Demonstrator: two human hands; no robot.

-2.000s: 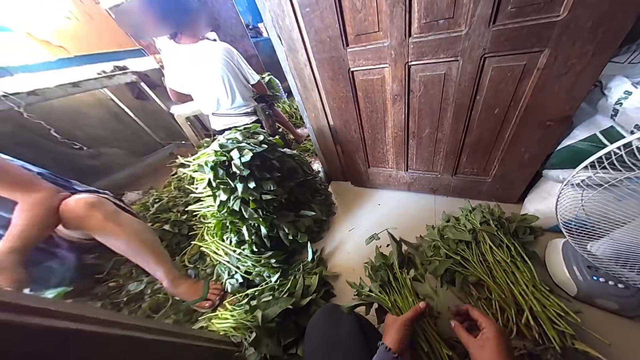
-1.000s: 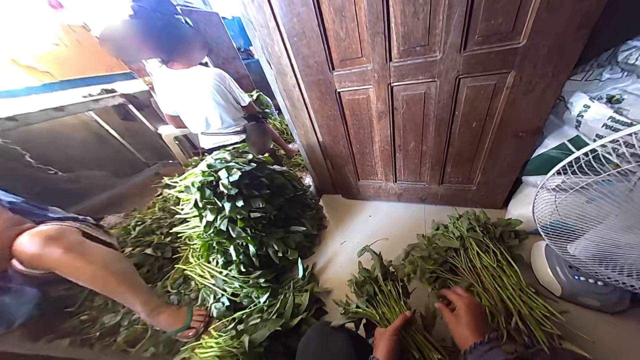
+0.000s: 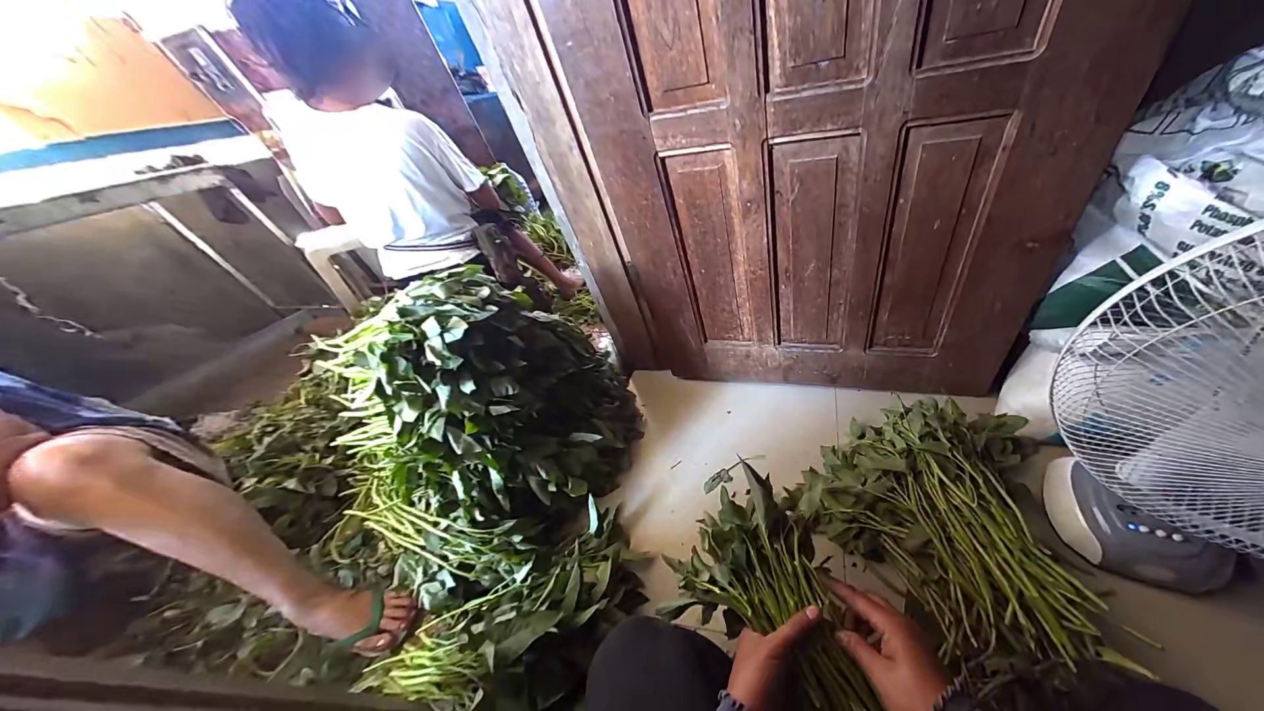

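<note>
My left hand is closed around the stems of a small bunch of leafy green stalks at the bottom of the view, leaves pointing away from me. Against the right side of the same bunch rests my right hand, its thumb and forefinger at the stems; whether it grips any cannot be told. A larger spread of long-stemmed greens lies on the floor just beyond and right of it. Left of my knee rises a tall heap of bundled leafy greens.
A panelled wooden door stands ahead on the tiled floor. At right are a white-caged electric fan and printed sacks. A person in a white shirt sits beyond the heap; another person's sandalled foot rests at left.
My right hand has moved in from the right to the side of the bunch. My left hand remains on the stems.
</note>
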